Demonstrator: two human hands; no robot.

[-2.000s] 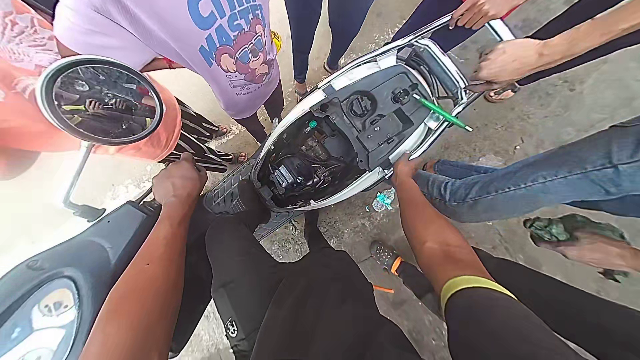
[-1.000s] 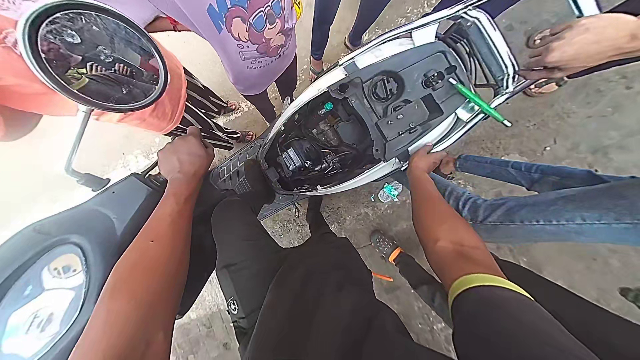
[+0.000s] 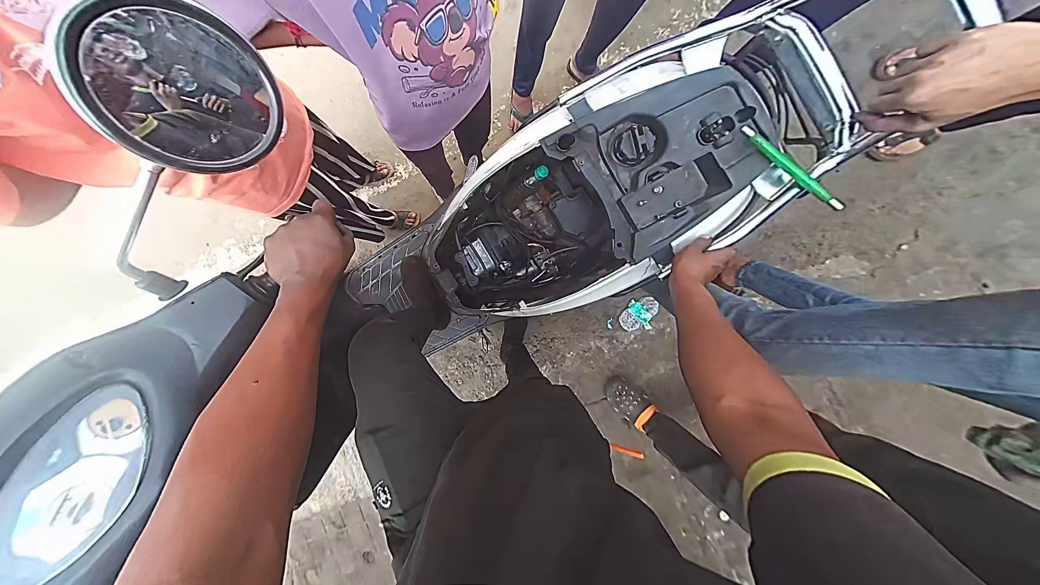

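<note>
A motor scooter stands with its seat off, so the engine [image 3: 487, 256] shows in the open bay. My left hand [image 3: 309, 246] is closed around the handlebar grip, beside the grey front cowl [image 3: 195, 329] and below the round mirror [image 3: 175, 85]. With its fingers on the lower edge of the white body frame [image 3: 601, 284], my right hand [image 3: 700, 264] holds the scooter's side. A green screwdriver-like tool [image 3: 792, 168] lies across the rear frame, its tip near the black plastic tray [image 3: 670, 138]. My foot is by the footboard [image 3: 390, 272].
Another person's hand [image 3: 951, 77] is at the rear rail. People stand along the far side, one in a lilac T-shirt [image 3: 431, 89]. A person in jeans [image 3: 894, 333] is at the right. A crumpled clear plastic bottle [image 3: 638, 314] lies on the concrete.
The view has shifted, with the scooter appearing larger. Both my hands keep their holds. At the rear rail, one of the two other people's hands seen two seconds ago is no longer in view.
</note>
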